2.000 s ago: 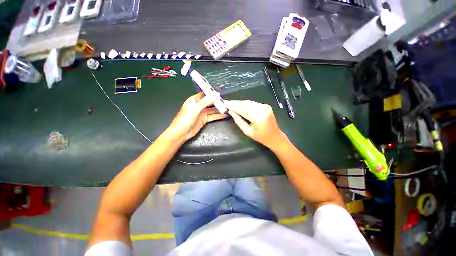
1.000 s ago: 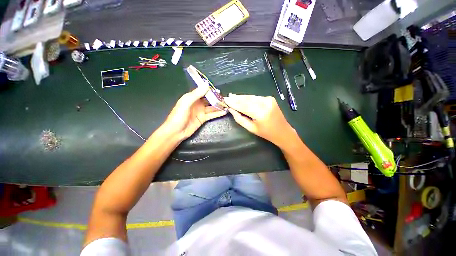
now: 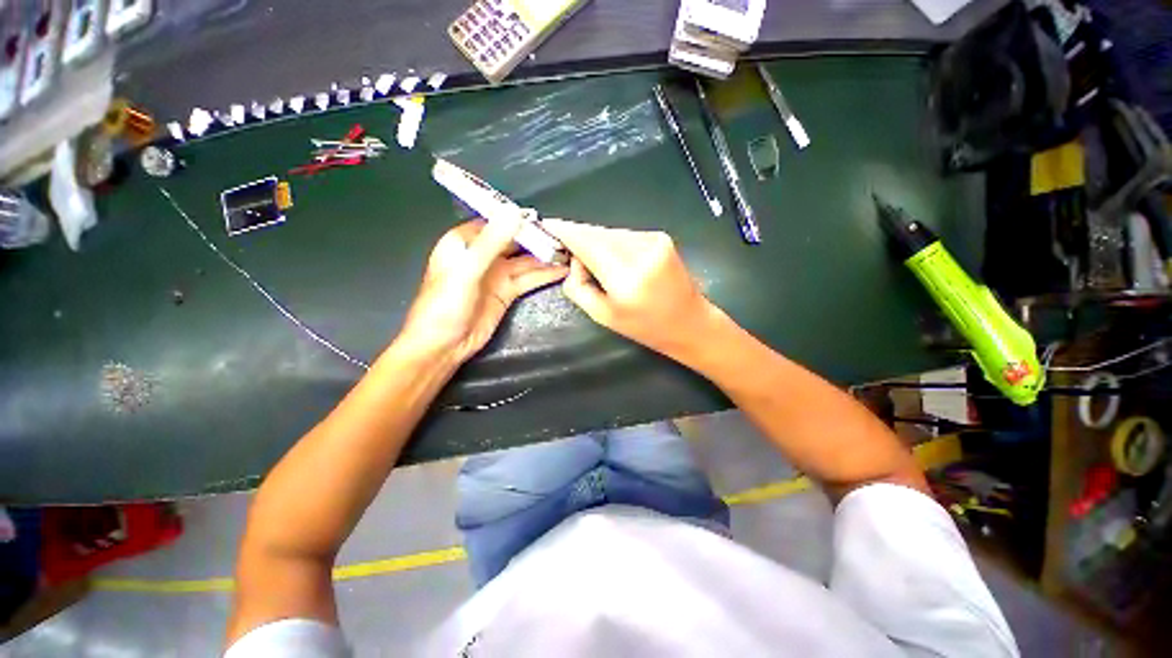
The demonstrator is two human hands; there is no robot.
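A slim white phone part (image 3: 478, 193), seen nearly edge-on, is tilted over the middle of the green mat. It looks like a phone housing or board frame; which one I cannot tell. My left hand (image 3: 460, 293) holds it from the left and below, with the thumb along its side. My right hand (image 3: 636, 283) pinches its near end with thumb and forefinger. The fingers hide the near end, and I cannot tell whether a small piece is between them.
A spare display (image 3: 255, 206), red-handled leads (image 3: 341, 151) and a screw heap (image 3: 127, 386) lie left. Clear film (image 3: 553, 129), tweezers (image 3: 690, 152) and a long rod (image 3: 730, 167) lie beyond my hands. A lime green screwdriver (image 3: 973, 315) lies right. A yellow-framed keypad housing (image 3: 499, 35) lies behind.
The view has shifted, so the bench items sit higher in the picture. The white part has turned from showing some of its inner face to nearly edge-on. Both hands stay on it.
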